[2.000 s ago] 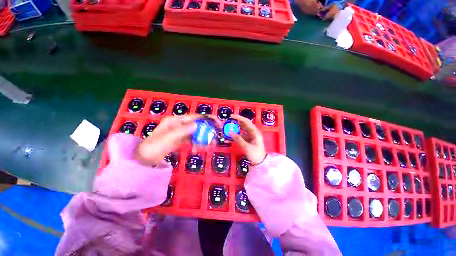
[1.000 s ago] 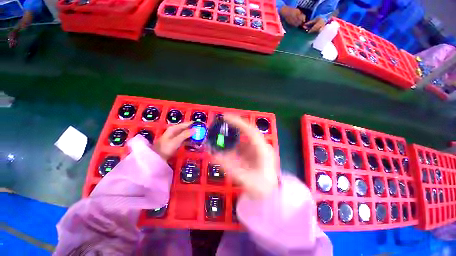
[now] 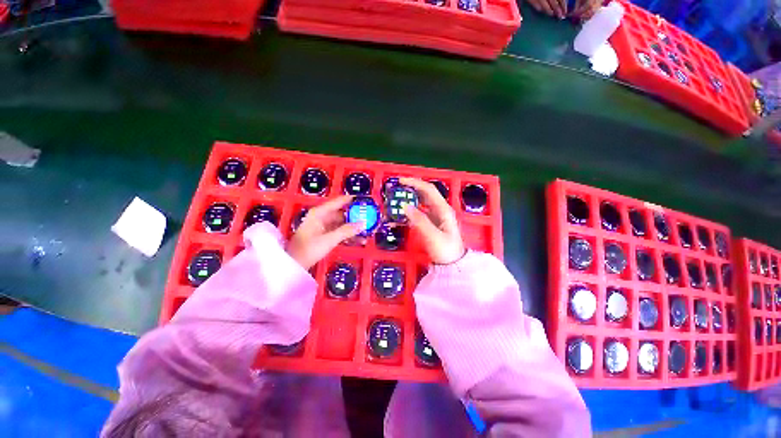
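Observation:
My left hand (image 3: pixel 324 233) holds a round watch body (image 3: pixel 363 216) with a lit blue screen between thumb and fingers. My right hand (image 3: pixel 435 224) holds a second watch body (image 3: pixel 401 204), its dark screen showing small greenish icon-like marks, with the thumb at its face. Both are held side by side above the red working tray (image 3: pixel 334 335). The tray's pockets hold dark round watch bodies, several with small green or white marks. A bare pocket shows in the front row. My hands and sleeves hide some pockets.
A neighbouring red tray (image 3: pixel 558 282) with dark and whitish discs lies to the right, another beyond it. Stacked red trays (image 3: pixel 394 32) stand across the green bench. A white paper slip (image 3: pixel 140 227) lies left. Another person's hands (image 3: pixel 565 7) show at the top.
The right hand's watch, blurred and showing a green mark a second ago, now shows several icon-like marks and is beside the left one. The left hand still holds the blue-lit watch. The view has shifted.

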